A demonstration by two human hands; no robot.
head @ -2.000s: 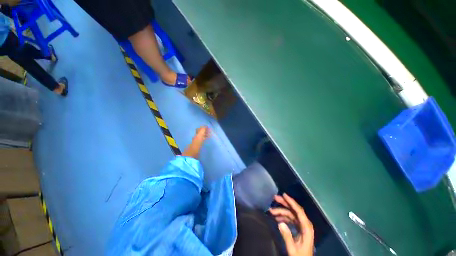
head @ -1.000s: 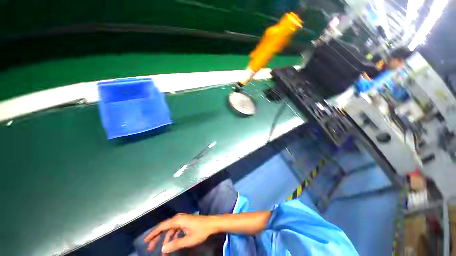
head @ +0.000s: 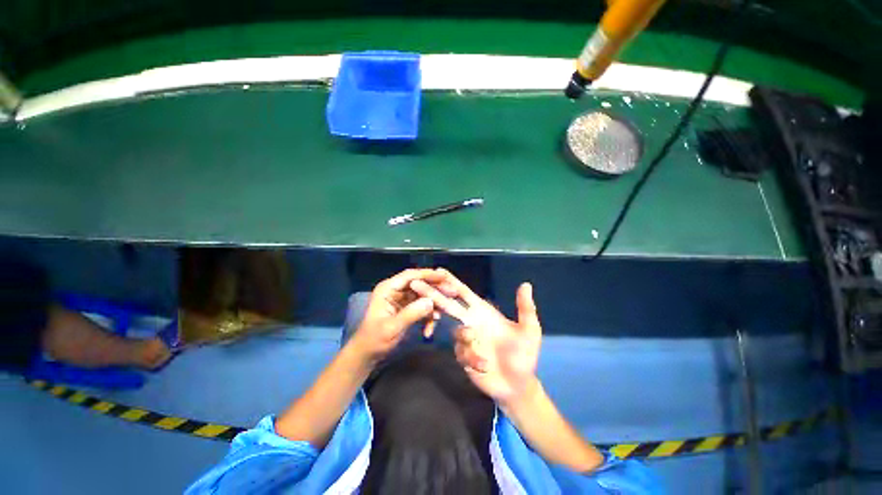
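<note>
My left hand point(head: 392, 314) and my right hand point(head: 498, 343) meet at the fingertips above my lap, just in front of the bench's near edge. The left fingers and thumb bend around the tips of the right fingers; whether a tiny part is between them cannot be told. The right palm faces up, its thumb spread and nothing visible on it. A dark thin tool with silvery ends point(head: 435, 212) lies on the green bench point(head: 242, 184) beyond the hands.
A blue bin point(head: 375, 101) stands at the back. An orange screwdriver point(head: 611, 43) hangs above a round dish of silvery grains point(head: 603, 143). A black cable point(head: 667, 150) crosses the bench. Dark parts point(head: 732, 152) lie beside the long black tray point(head: 822, 184) at right. Another person's arm point(head: 97, 338) shows lower left.
The view has swung round to face the bench squarely. Both my hands are now in view and touching; one second ago only one hand showed, fingers loosely bent over my lap.
</note>
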